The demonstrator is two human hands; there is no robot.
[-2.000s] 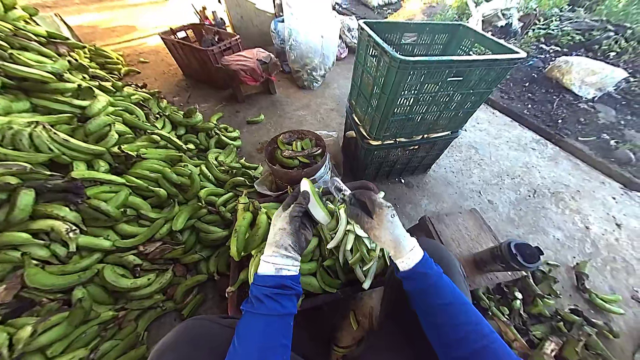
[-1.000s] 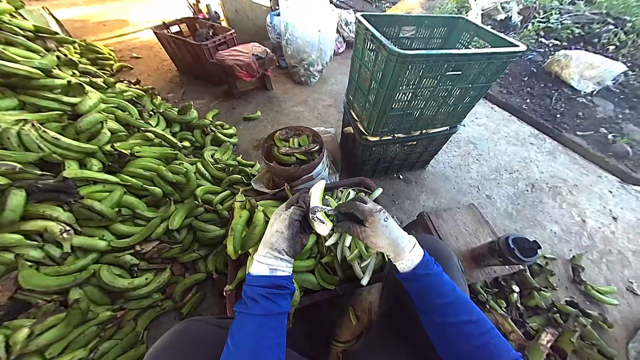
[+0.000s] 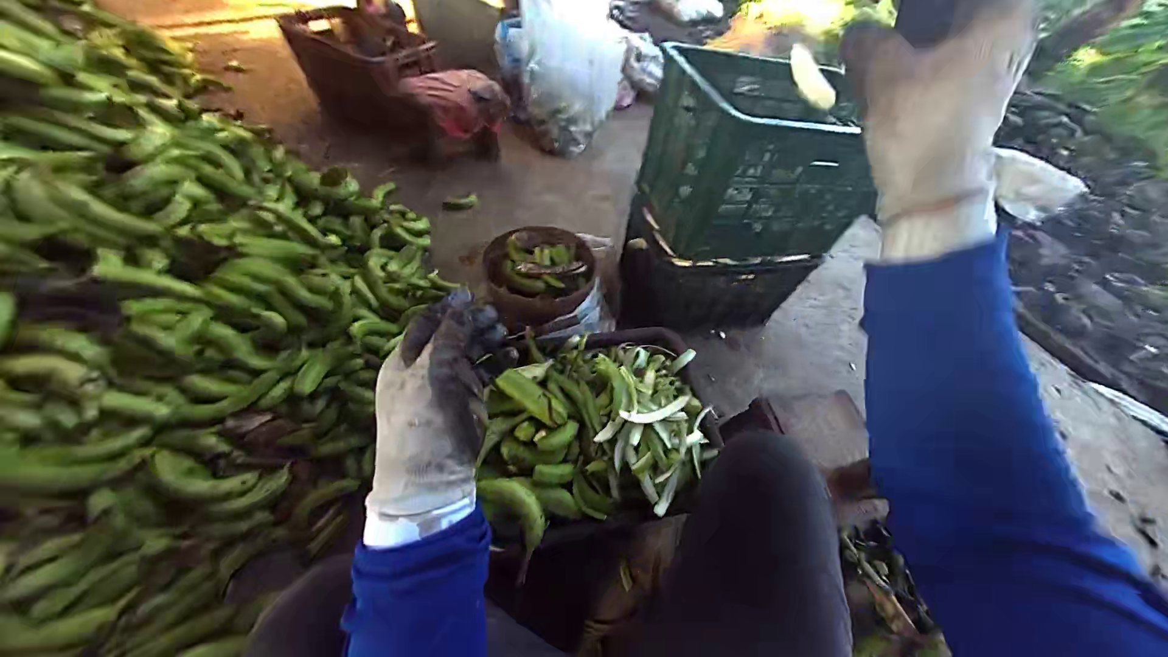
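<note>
My left hand [image 3: 438, 401], in a stained white glove, is beside the crate of green bananas and peel strips; its fingers are curled, and whether they hold anything is hidden. My right hand [image 3: 940, 109], also gloved, is raised at the upper right with its fingers partly out of view. A peeled pale banana [image 3: 811, 78] is in the air over the mouth of the upper green plastic crate [image 3: 757, 173], just left of my right hand and apart from it. Pale peel strips [image 3: 652, 415] lie over green bananas [image 3: 552, 447] in front of my knees.
A large heap of green bananas [image 3: 210, 301] spreads along the left. A rusty bucket [image 3: 538, 297] with banana pieces stands ahead, near the dark lower crate [image 3: 712, 292]. Farther back are a brown crate [image 3: 351, 73] and a clear plastic bag [image 3: 570, 64]. Peel scraps lie at lower right.
My right hand has moved from beside my left hand up to the green crate. The peeled banana, earlier between both hands, is now above that crate, out of my left hand.
</note>
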